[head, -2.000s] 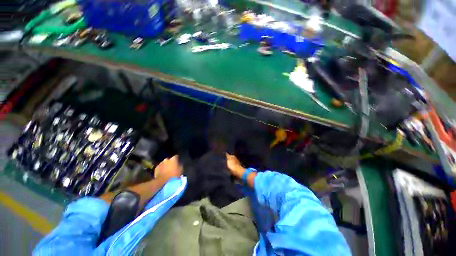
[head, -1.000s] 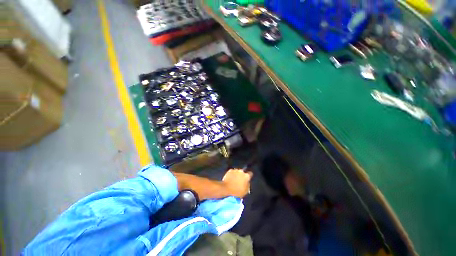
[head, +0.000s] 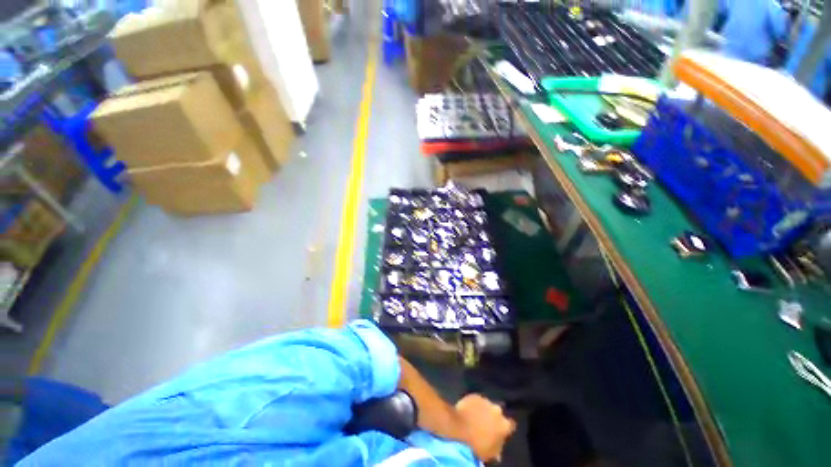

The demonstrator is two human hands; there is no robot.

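Note:
My left hand (head: pixel 486 426) is at the bottom centre, its fingers curled over a dark area below the bench. Whether it grips anything there cannot be told. My right hand is out of the picture. A black rounded armrest end (head: pixel 387 415) shows beside my left forearm. A black gridded tray (head: pixel 442 260) full of small shiny parts lies ahead of my left hand, on a low green surface (head: pixel 528 255). The hand is not touching the tray.
The green bench (head: pixel 638 264) runs along the right, with a blue bin (head: pixel 720 182) and loose metal parts. A stacked white and red tray pile (head: pixel 469 123) stands beyond. Cardboard boxes (head: pixel 182 137) stand left of the yellow floor line (head: pixel 355 196).
The view has swung left, from the bench towards the aisle. The black tray now shows at the centre. My right hand has left the picture. My left hand stays low with curled fingers.

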